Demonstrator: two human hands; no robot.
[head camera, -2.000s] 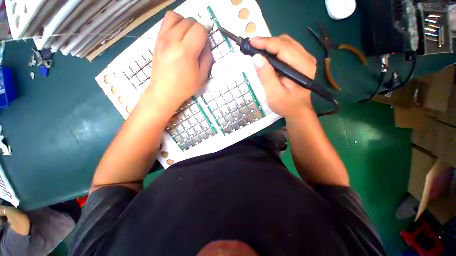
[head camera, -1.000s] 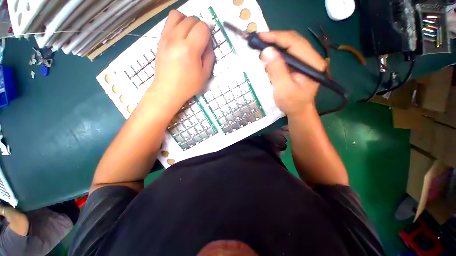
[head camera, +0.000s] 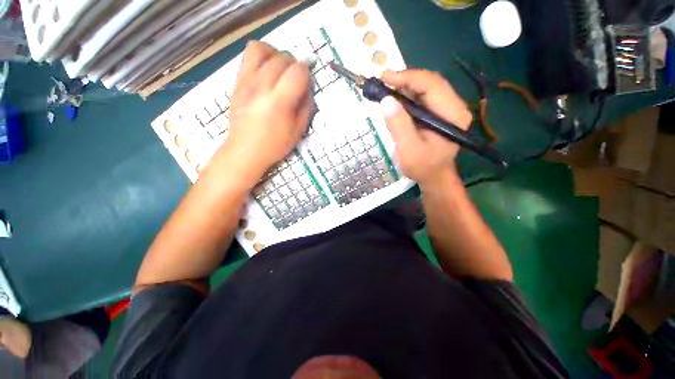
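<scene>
The white soldering pallet (head camera: 172, 123) lies tilted on the green bench, with round tan holes along two edges. PCB panels (head camera: 360, 169) with green edge strips sit on it in blocks. My right hand (head camera: 429, 122) holds the black soldering iron (head camera: 444, 127) like a pen. Its thin tip is over the upper right panel; contact cannot be told. My left hand (head camera: 270, 104) is curled over the upper panels and hides part of them. A whitish piece shows at its fingertips, and what it grips is mostly hidden.
Stacked pallets (head camera: 126, 37) stand at the upper left. Pliers (head camera: 485, 100), a white round container (head camera: 500, 24) and a black box (head camera: 551, 44) are at the upper right. A blue bin (head camera: 9, 133) is far left. Cardboard boxes (head camera: 629, 178) are right. Another person's arm (head camera: 13, 337) shows lower left.
The iron's tip was over the panel, lifted away to the upper right, and is now back over the panel. The view has shifted slightly. The left hand stays over the upper panels.
</scene>
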